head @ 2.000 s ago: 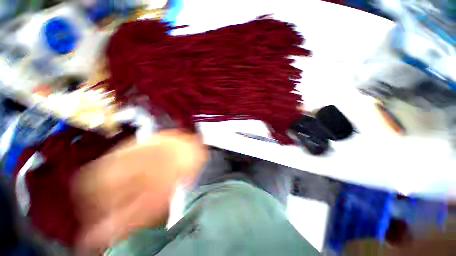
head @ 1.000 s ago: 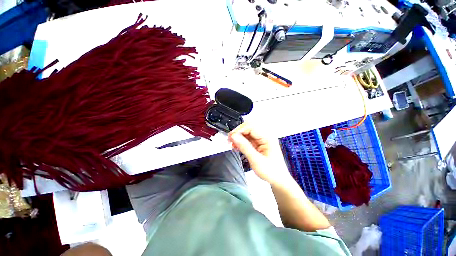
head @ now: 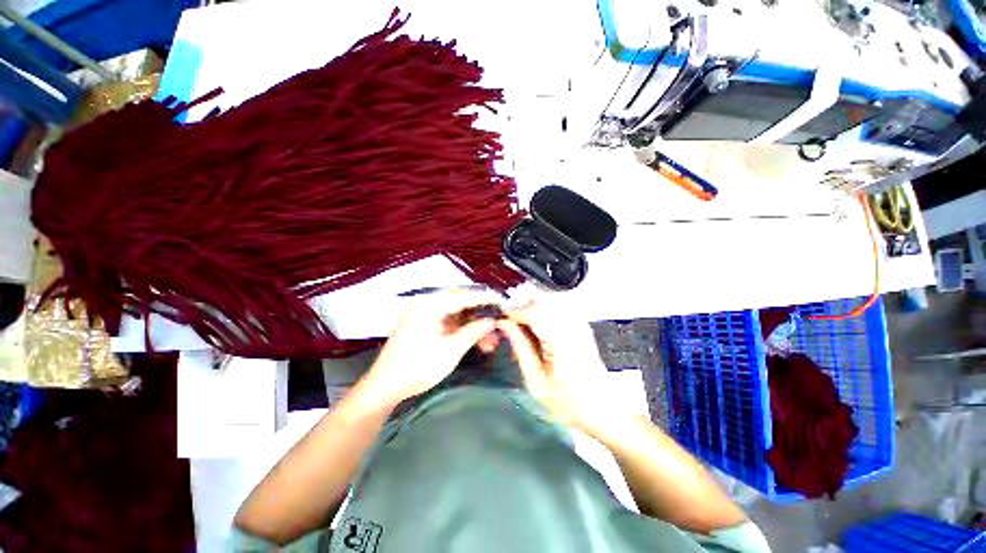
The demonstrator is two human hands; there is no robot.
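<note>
My left hand (head: 432, 340) and my right hand (head: 546, 351) meet at the table's front edge, fingertips together. Something small and dark shows between them, too small and blurred to name, and I cannot tell which hand holds it. The large heap of dark red straps (head: 292, 173) lies across the table, its loose ends pointing right. The black earbud case (head: 560, 238) lies with its lid open beside the strap ends, just above my right hand. A slim dark pointed tool (head: 427, 291) lies at the table edge, partly behind my left hand.
Orange and black snips (head: 681, 175) lie below the white sewing machine (head: 746, 92). A blue crate (head: 889, 416) with a maroon pile (head: 809, 427) stands below the table at right. Gold wrap (head: 74, 344) is at left, above another maroon pile (head: 103, 464).
My left hand has come into view and met my right hand. My right hand has moved from the earbud case down to the table edge. The whole view has shifted, with the table further right.
</note>
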